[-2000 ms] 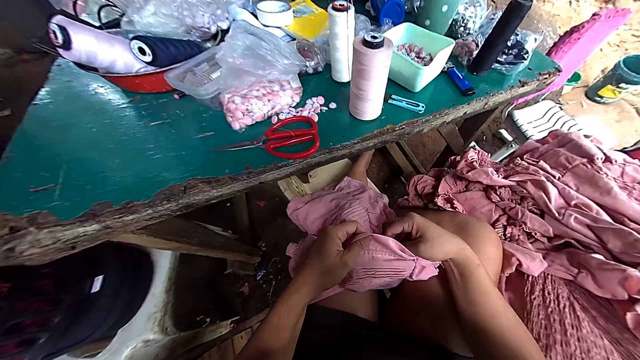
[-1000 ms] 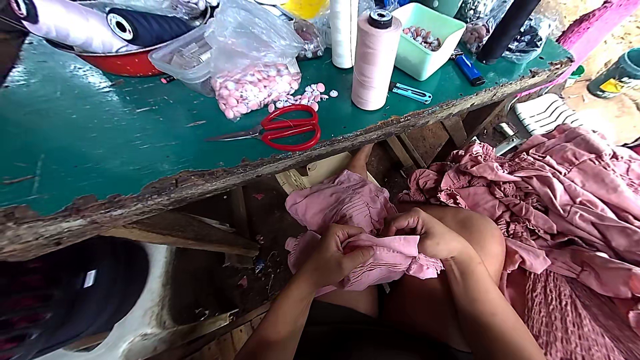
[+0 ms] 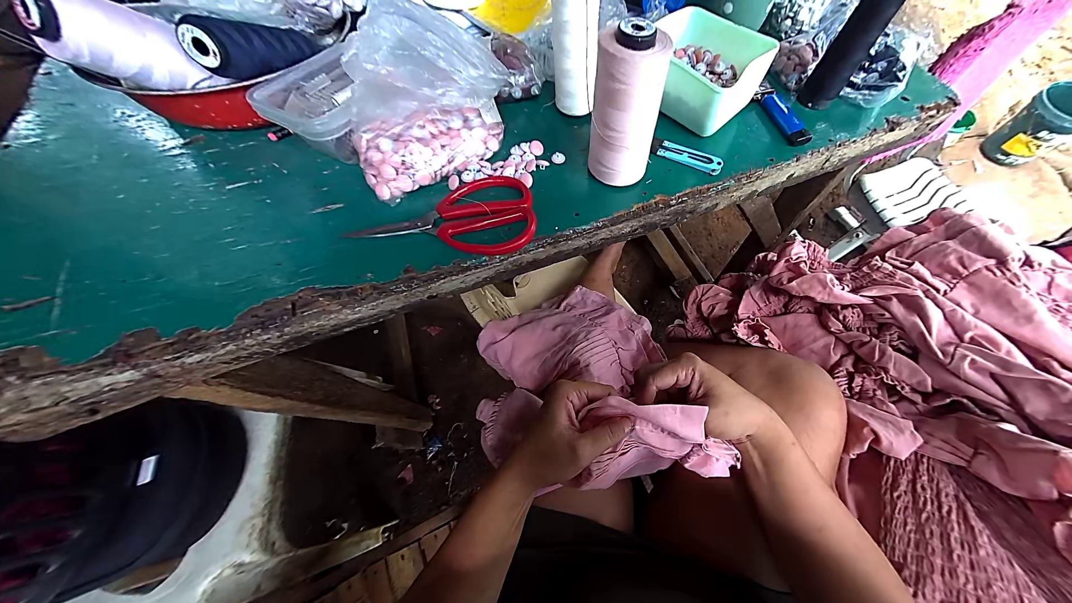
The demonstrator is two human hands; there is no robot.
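Note:
A pink pleated garment (image 3: 578, 339) lies over my lap. My left hand (image 3: 574, 431) pinches its gathered edge between thumb and fingers. Close by on the right, my right hand (image 3: 703, 394) grips the same cloth with bent fingers; whether it also holds something small cannot be seen. Above the hands, red-handled scissors (image 3: 486, 216) lie on the green table (image 3: 193, 243), blades to the left. Behind them are a plastic bag of pink snap buttons (image 3: 427, 146), some loose buttons (image 3: 511, 163), a pale pink thread cone (image 3: 630, 105) and a light blue thread snipper (image 3: 688, 157).
A heap of pink garments (image 3: 946, 335) lies at my right. On the table stand a mint plastic box (image 3: 712, 100), a white thread cone (image 3: 574, 59) and a red bowl (image 3: 201, 105) holding thread cones; a blue lighter (image 3: 785, 117) lies there. The table's wooden edge is rough.
Both hands stay at the cloth in my lap, and the fingers of my right hand have shifted a little on it. The view has tilted slightly.

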